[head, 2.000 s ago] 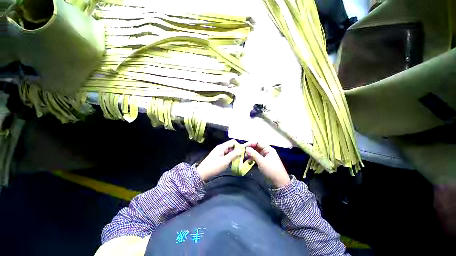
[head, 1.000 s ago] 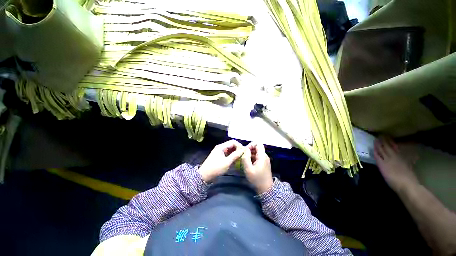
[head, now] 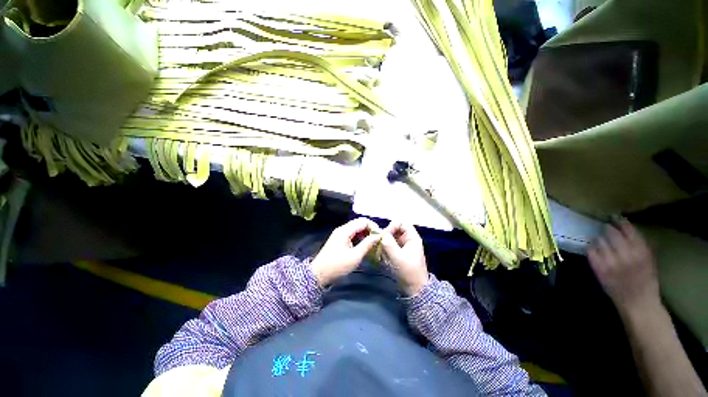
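My left hand (head: 341,252) and my right hand (head: 404,257) meet fingertip to fingertip just off the work board's front edge, low in front of me. Between them they pinch a small piece of a yellow-tan strap (head: 377,250), mostly hidden by the fingers. Any metal part there is too small to tell. A tool with a dark head and a thin light handle (head: 442,208), perhaps a hammer, lies on the white work board (head: 419,85), its handle end over the loose straps.
A strap row (head: 256,93) lies at left, ends hanging over the edge. A loose strap bundle (head: 497,124) lies at right. Unfinished bag bodies stand at left (head: 93,70) and right (head: 621,170). Another person's hand (head: 625,264) is by the right table edge.
The hanging strap loop seen under my fingers two seconds ago is now mostly hidden. My right hand has turned inward. Another person's hand and forearm have come in at right.
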